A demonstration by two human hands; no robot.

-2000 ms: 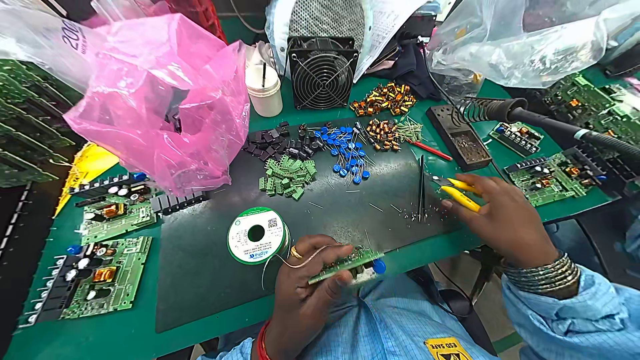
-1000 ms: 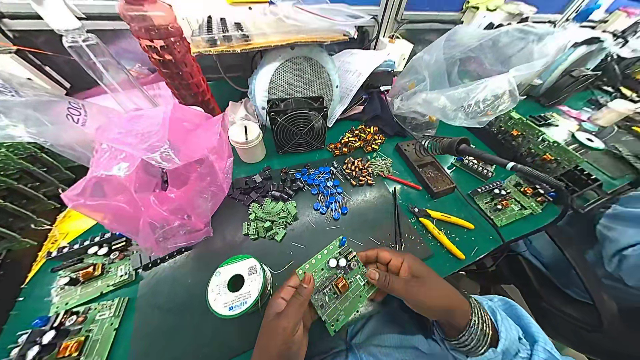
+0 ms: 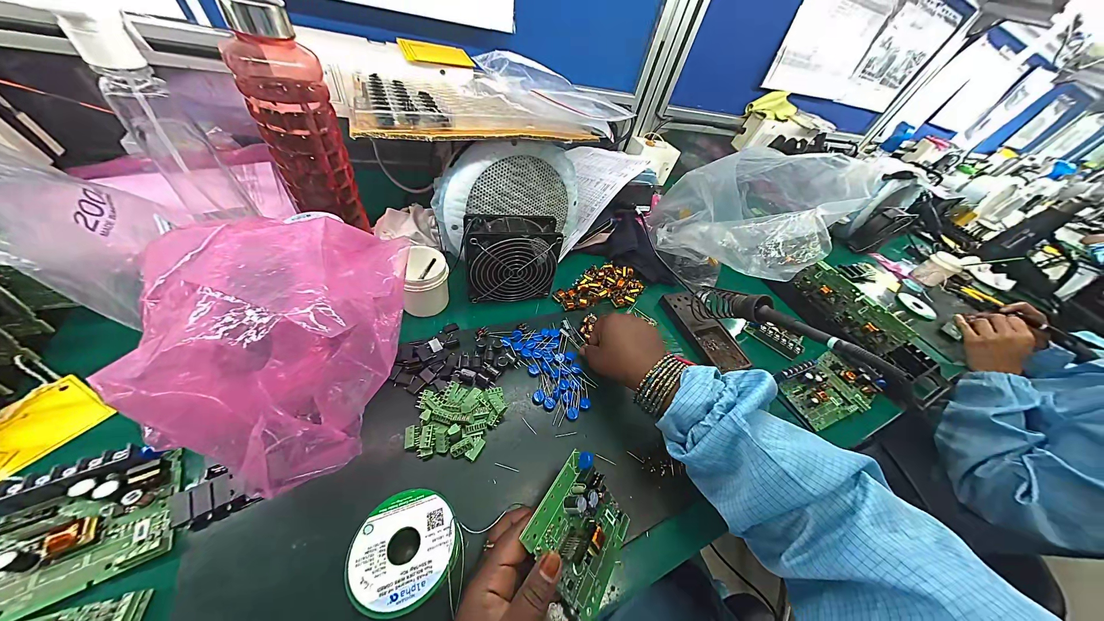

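Note:
My left hand (image 3: 509,573) grips a green circuit board (image 3: 580,539) by its left edge, its component side with a blue disc part facing up. My right hand (image 3: 628,349) reaches over a pile of copper-wound components (image 3: 588,326), its fingertips at the pile; whether it holds one cannot be seen. Left of it lie blue disc components (image 3: 552,371) with wire leads, black components (image 3: 448,360) and green terminal blocks (image 3: 457,418). A solder wire spool (image 3: 403,552) lies beside my left hand. Cut leads are scattered on the dark mat (image 3: 293,552).
A pink plastic bag (image 3: 267,345), a white tub (image 3: 426,283) and a black fan (image 3: 512,259) stand behind. At right are a soldering iron (image 3: 776,323) on its stand (image 3: 707,332) and circuit boards (image 3: 830,390). A co-worker's hands (image 3: 996,341) work at far right.
My right hand has let go of the board and moved up to the copper-wound components. My left hand still holds the board. The yellow-handled pliers, held two seconds ago, were on the table one second ago.

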